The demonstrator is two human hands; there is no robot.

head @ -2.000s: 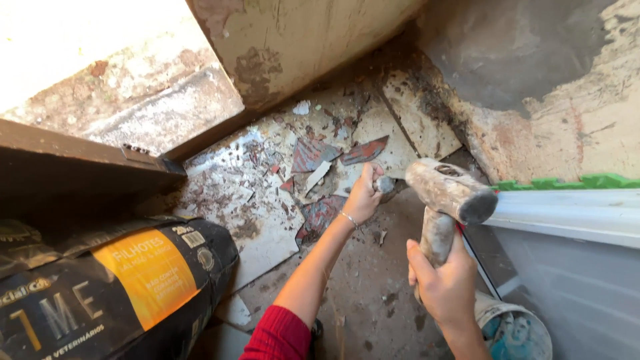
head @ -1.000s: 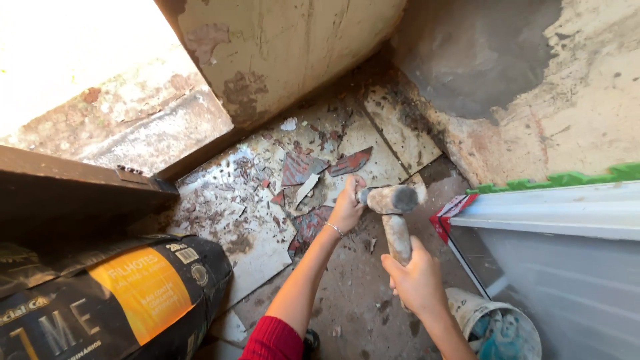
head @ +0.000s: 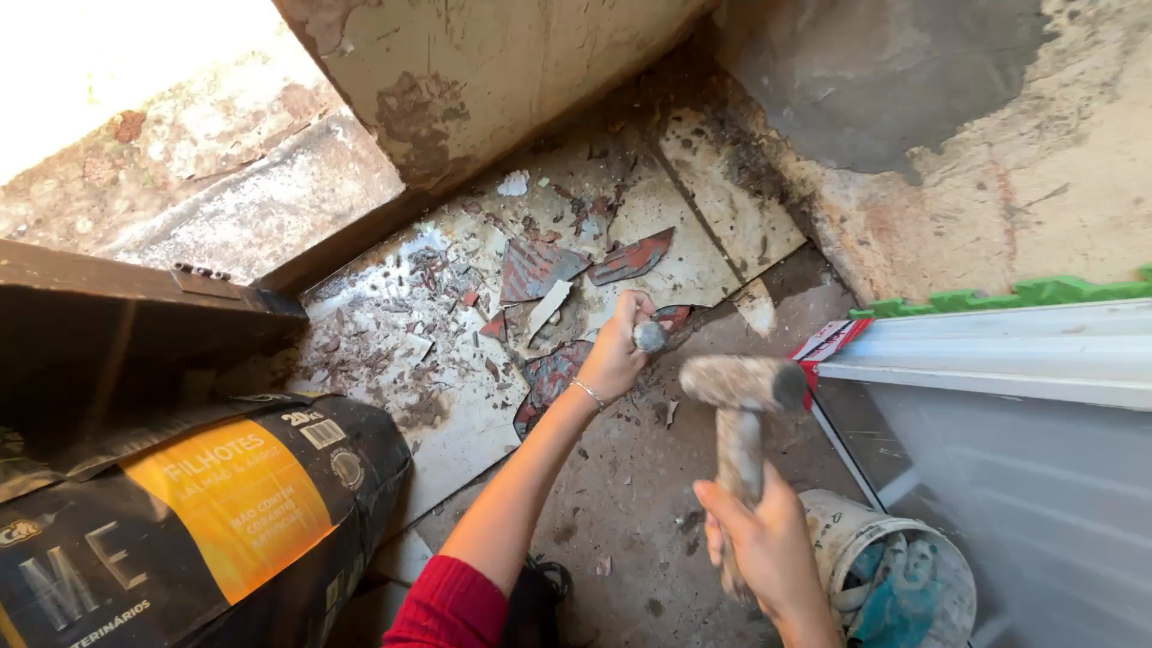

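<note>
My left hand (head: 621, 351) is closed around a metal chisel (head: 650, 337), whose round struck end faces up toward me; its tip is hidden. Below and to the right, my right hand (head: 756, 531) grips the handle of a small sledgehammer (head: 742, 382), its dusty head raised and apart from the chisel. Broken floor tile pieces (head: 540, 268) with reddish undersides lie beyond my left hand, among chips and dust. A pale tile (head: 459, 450) with a jagged edge borders the bare brown floor (head: 612, 504).
A black and yellow bag (head: 234, 504) stands at lower left beside a dark wooden door (head: 135, 297). At right are a white-framed panel (head: 990, 360) and a dirty white bucket (head: 963, 576) holding blue and white material. Worn walls (head: 540, 72) meet at the far corner.
The hammer head, over the chisel's end one second ago, is now back to the right and apart from it. My left hand keeps hold of the chisel.
</note>
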